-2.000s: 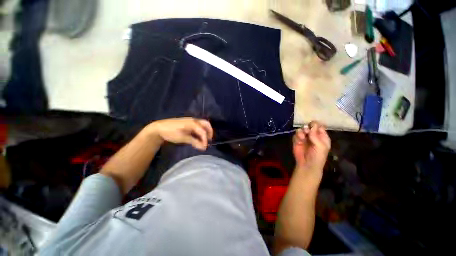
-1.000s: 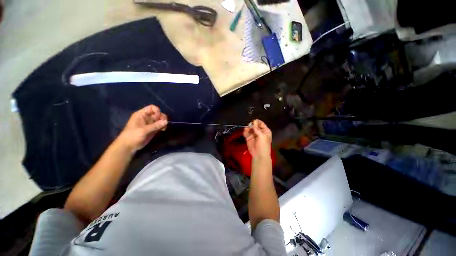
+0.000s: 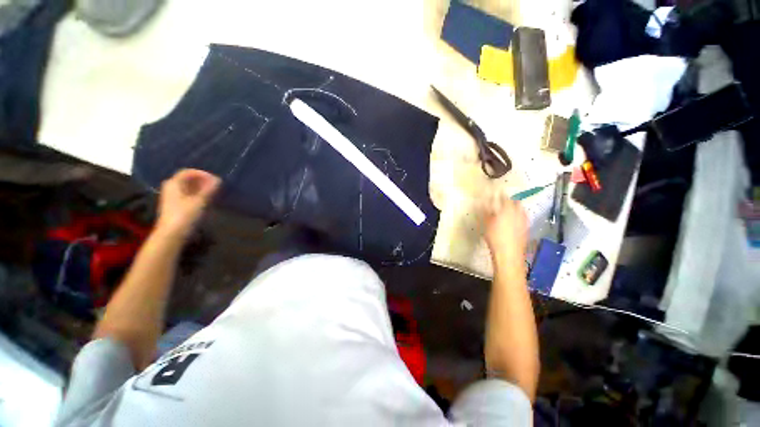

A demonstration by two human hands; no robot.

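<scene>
The dark garment panel (image 3: 250,167) with white dashed and curved lines lies flat on the pale worktable. A long narrow white ruler (image 3: 358,160) lies slanted across it. My left hand (image 3: 190,193) is at the panel's lower left edge, with thumb and fingertips curled together; no thread shows clearly at it. My right hand (image 3: 505,223) is blurred, above the table to the right of the panel, close to a thin green stick (image 3: 532,193). Whether either hand holds something cannot be seen.
Dark shears (image 3: 477,138) lie right of the panel. Beyond are a dark grey bar (image 3: 531,68) on yellow cloth, a green tool (image 3: 572,138), a red-orange piece (image 3: 590,175), a blue piece (image 3: 547,265) and a small green-black item (image 3: 593,268). Red things show below the table edge.
The view has swung back right and up over the table. My hands have moved far apart, and the thread stretched between them no longer shows. My right hand is now over the table.
</scene>
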